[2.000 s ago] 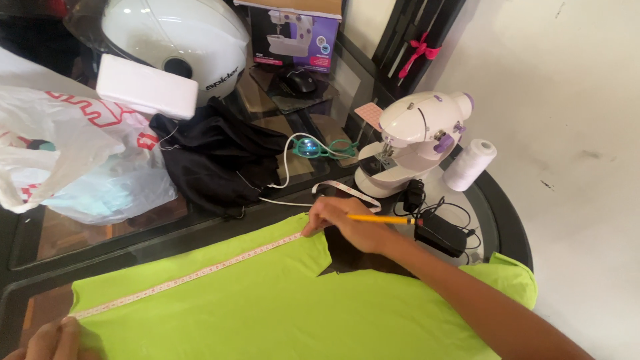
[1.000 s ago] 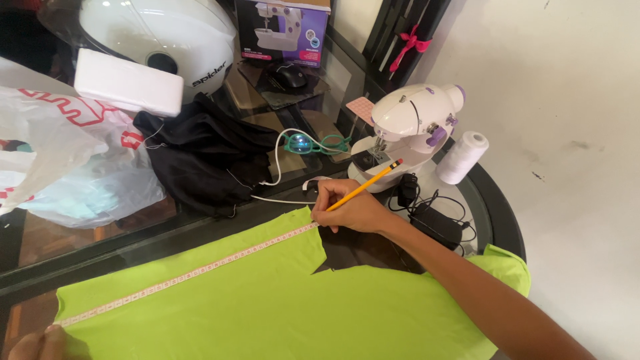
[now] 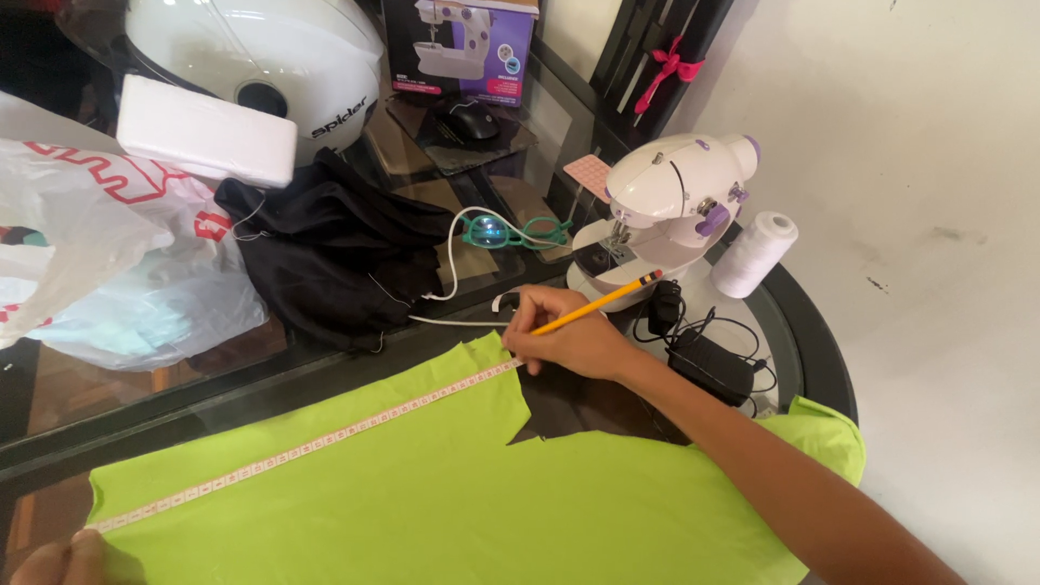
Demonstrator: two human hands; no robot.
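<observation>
Lime-green fabric (image 3: 455,487) is spread over the glass table, with a measuring tape (image 3: 325,441) laid straight and slanting across it. At the lower left, my left hand (image 3: 65,556) presses the tape's near end at the fabric's edge. My right hand (image 3: 569,331) holds a yellow pencil (image 3: 597,302), its eraser end up, at the tape's other end beside the fabric's upper corner; the pencil's point is hidden by the fingers. A white mini sewing machine (image 3: 674,203) stands just beyond my right hand, with a cone of white thread (image 3: 754,254) to its right.
Black cloth (image 3: 333,252), teal-framed glasses (image 3: 516,232) and a white cord lie behind the fabric. A black power adapter (image 3: 712,366) rests right of my hand. Farther back are a plastic bag (image 3: 122,244), a white foam block (image 3: 207,132), a helmet (image 3: 268,49), a mouse (image 3: 466,119) and a box (image 3: 459,49).
My right hand has shifted its hold on the pencil, which lay nearly level two seconds ago and now slants upward. The tape and fabric look unchanged.
</observation>
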